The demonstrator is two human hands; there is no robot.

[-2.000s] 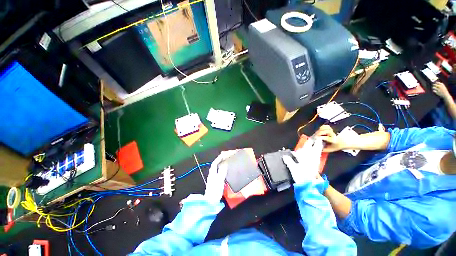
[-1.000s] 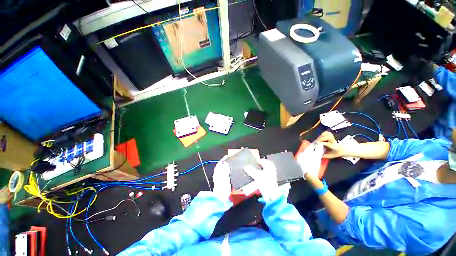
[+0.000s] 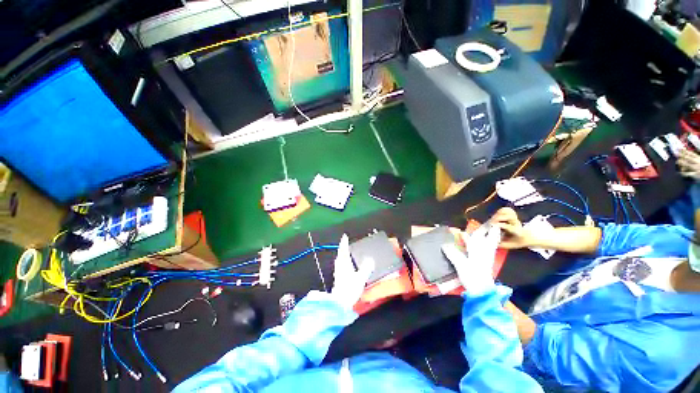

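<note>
Two flat dark boxes lie side by side in front of me: the left box point(image 3: 375, 256) on orange-red trays and the right box point(image 3: 430, 255) with an orange-red tray point(image 3: 417, 231) showing around it. My left hand point(image 3: 350, 278), in a white glove, holds the left box's left side, thumb over its near left corner. My right hand point(image 3: 474, 259), also in a white glove, holds the right box's right side, thumb on its top edge. The undersides and some fingertips are hidden.
Another person's hand point(image 3: 506, 226) works close beside my right hand. A grey label printer point(image 3: 480, 107) stands behind. White units point(image 3: 332, 192) and a black unit point(image 3: 386, 188) lie on the green surface. A multi-port block point(image 3: 266, 265) with blue cables and yellow loops point(image 3: 84, 299) lie left.
My right hand has moved from the left box to the right side of the right box. An orange-red tray now shows around the right box. The camera view has shifted slightly.
</note>
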